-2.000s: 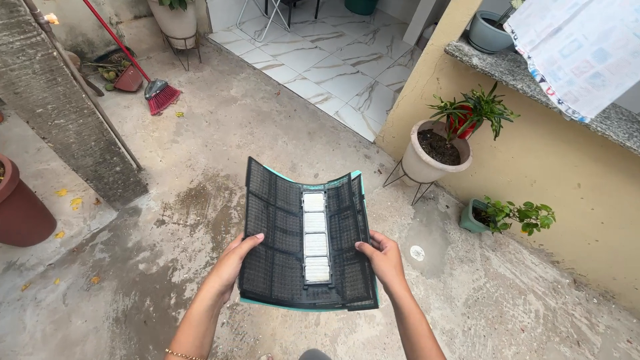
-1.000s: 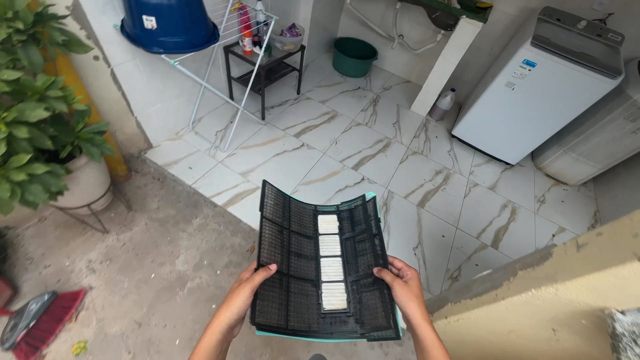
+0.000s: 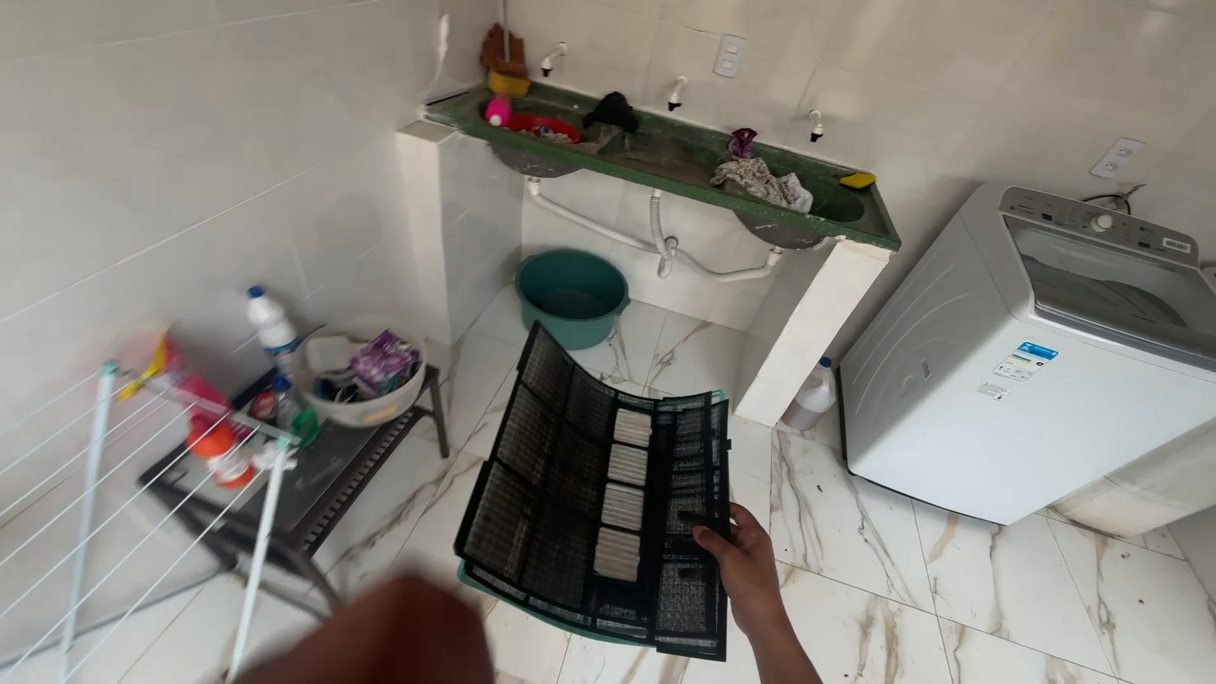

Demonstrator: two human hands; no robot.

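Note:
A curved black mesh air filter panel with a column of white pleated inserts fills the lower middle of the view, a teal edge showing beneath it. My right hand grips its right side, thumb on the front and fingers behind. Blurred and close to the camera, my left hand is off the panel at the bottom left; its fingers cannot be made out. Behind the panel, a round green plastic basin stands on the tiled floor.
A green laundry sink with cloths runs along the back wall. At right stands a top-loading washing machine; a jug is beside the sink's support. A low dark table at left bears bottles and a white bowl, near a drying rack.
The view has moved from the concrete yard to the tiled laundry area. My left hand has let go of the panel's left side, while my right hand still holds the right side.

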